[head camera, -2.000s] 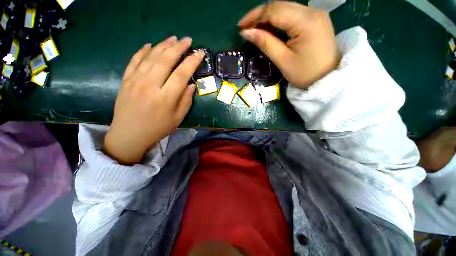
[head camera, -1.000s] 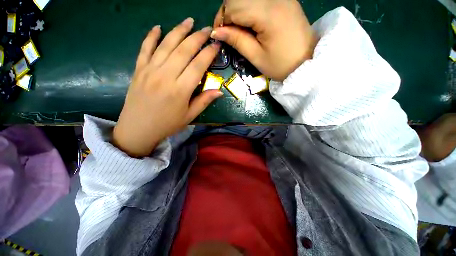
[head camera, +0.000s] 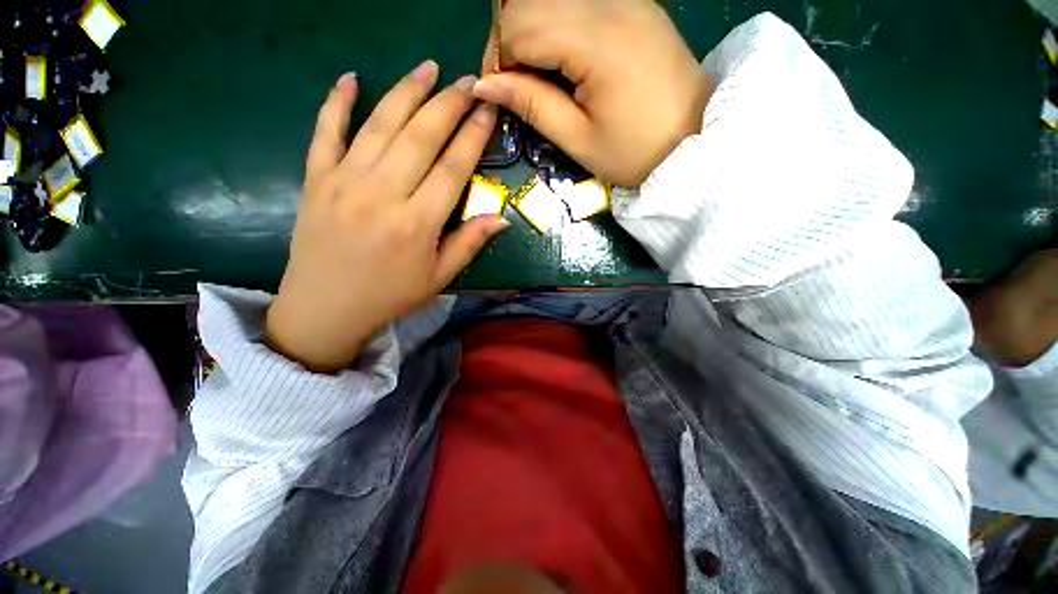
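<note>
Black watch housings [head camera: 502,142] stand in a row on the green bench, mostly hidden under my hands. White pouch batteries with yellow edges [head camera: 486,198] lie on their near side. My left hand [head camera: 377,209] lies flat with spread fingers; its index fingertip is at a housing's far edge, and whether it presses it is hard to tell. My right hand [head camera: 598,87] pinches a thin brownish tool, perhaps tweezers [head camera: 498,41], upright, its tip hidden at my left fingertips. A small pale cross-shaped piece [head camera: 562,190] lies between two batteries.
The dark green bench [head camera: 209,174] has its near edge against my body. A loose group of housings and batteries [head camera: 79,139] lies at the far left; a few more batteries [head camera: 1049,113] show at the right rim. A purple sleeve [head camera: 81,395] is at left, a neighbour's arm [head camera: 1019,313] at right.
My right hand has moved left from the row's right end to my left fingertips. My left fingers have spread over the row. The left group of units now shows slightly lower than a second ago.
</note>
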